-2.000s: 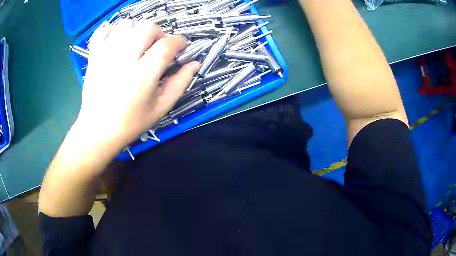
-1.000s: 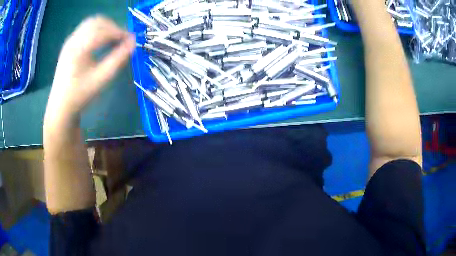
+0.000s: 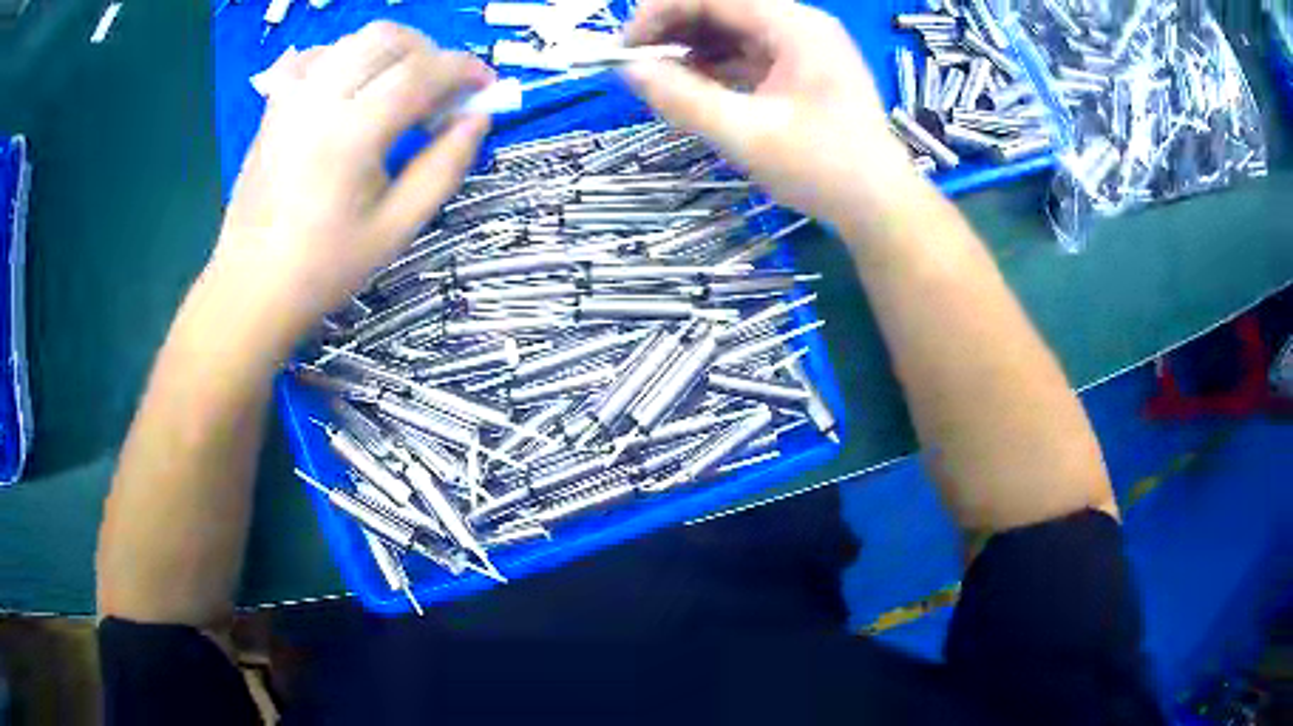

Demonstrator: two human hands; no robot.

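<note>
My left hand (image 3: 348,156) is above the far tray's near edge and holds a white plastic piece with stem (image 3: 496,99) between thumb and fingers. My right hand (image 3: 773,92) is level with it and pinches a thin pale piece (image 3: 655,54); its fingers partly hide it, and I cannot tell if a tube is there. The thin stem runs between the two hands. Below them, the near tray (image 3: 610,536) is piled with assembled units (image 3: 624,305). The far tray (image 3: 255,29) shows white pieces (image 3: 546,20) behind my hands.
The right-hand tray (image 3: 993,173) holds loose metal sleeves (image 3: 953,78). A clear plastic bag (image 3: 1156,107) of silver tubes lies to its right. A side tray (image 3: 13,312) is at the left edge. A stray white piece (image 3: 107,21) lies on the green mat at the upper left.
The view has shifted, showing more of the far tray. My right hand has come from the right-hand tray to the centre. My left hand has moved beside it and now holds a white piece.
</note>
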